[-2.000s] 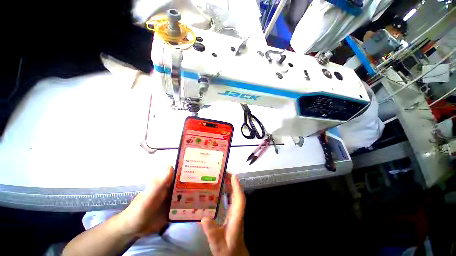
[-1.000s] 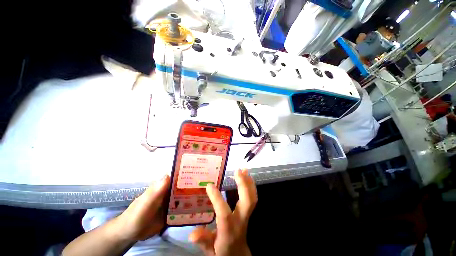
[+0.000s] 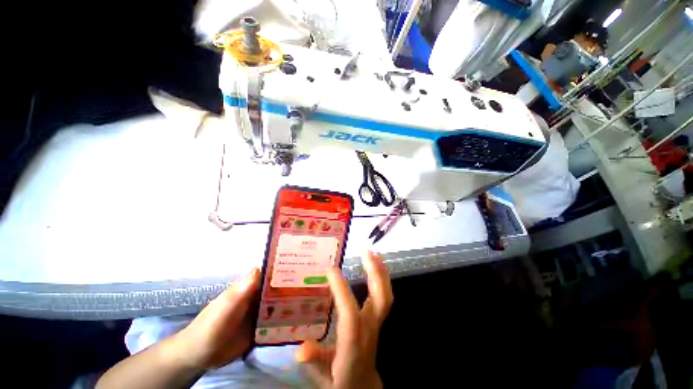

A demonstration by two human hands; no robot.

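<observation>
A smartphone (image 3: 302,266) with a red-pink screen, a white pop-up box and a green button is held upright above the table's front edge. My left hand (image 3: 220,323) grips its left side and lower edge. My right hand (image 3: 353,323) has its fingers apart at the phone's right side; one fingertip is over the screen's right edge beside the green button. Behind the phone stands the white sewing machine (image 3: 403,140) with a blue stripe and a dark control panel (image 3: 490,150).
Black scissors (image 3: 374,185) and pinkish nippers (image 3: 388,222) lie under the machine arm. A dark long tool (image 3: 491,220) lies by the tray at the table's right end. A ruler (image 3: 114,300) runs along the front edge. A person (image 3: 581,49) is at the back right.
Since the earliest frame my right hand has risen and a finger has reached the screen. Since one second ago that fingertip has shifted slightly up and right. The camera view has shifted slightly.
</observation>
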